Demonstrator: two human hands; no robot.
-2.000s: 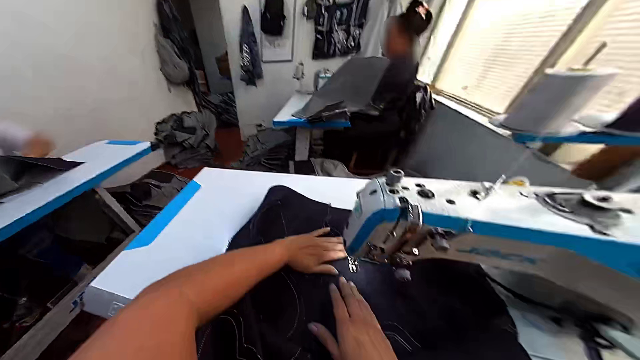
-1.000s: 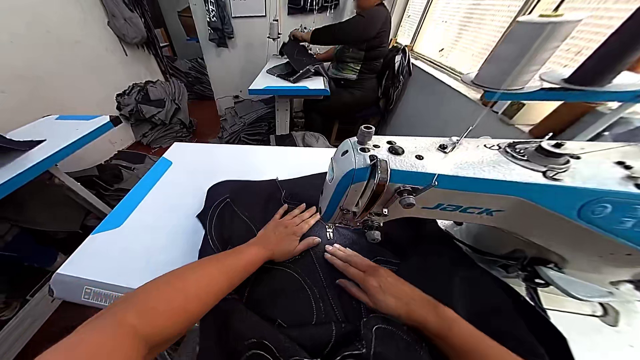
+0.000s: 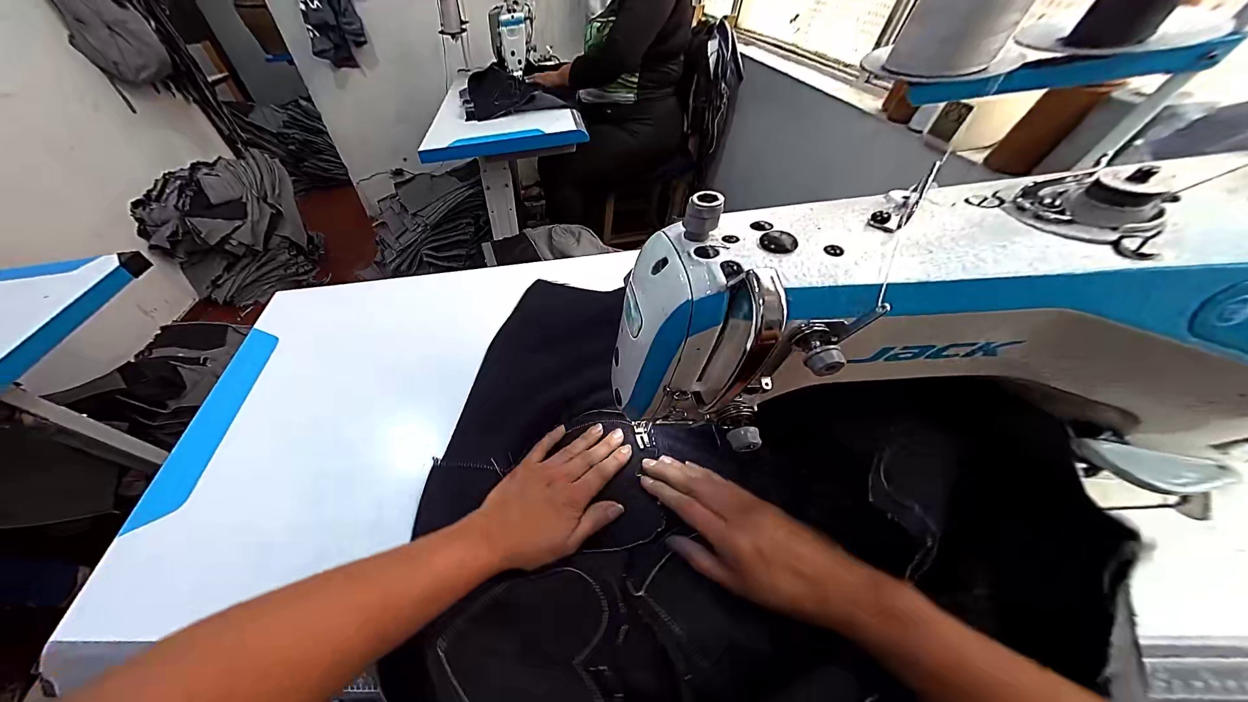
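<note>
Dark fabric with pale stitch lines (image 3: 546, 351) lies over the white sewing table (image 3: 361, 390) and under the arm of a white and blue Jack sewing machine (image 3: 936, 253). My left hand (image 3: 556, 497) rests flat on the cloth, fingertips just left of the metal presser foot (image 3: 642, 434). Close beside it on the right, my right hand (image 3: 741, 536) also presses flat, its fingertips slightly below the foot. Both hands touch the cloth without gripping it. The needle's tip is too small to make out.
Thread cones (image 3: 955, 34) stand on a blue-edged rack at upper right. A person (image 3: 624, 88) sits at another sewing table (image 3: 507, 132) ahead. Heaps of grey cloth (image 3: 219, 219) lie on the floor at left, behind another table's corner (image 3: 68, 302).
The cloth under the presser foot has shifted and turned, and both hands have changed place on it. The view has moved. The person ahead, bent behind a raised cloth two seconds ago, now has it low at the machine.
</note>
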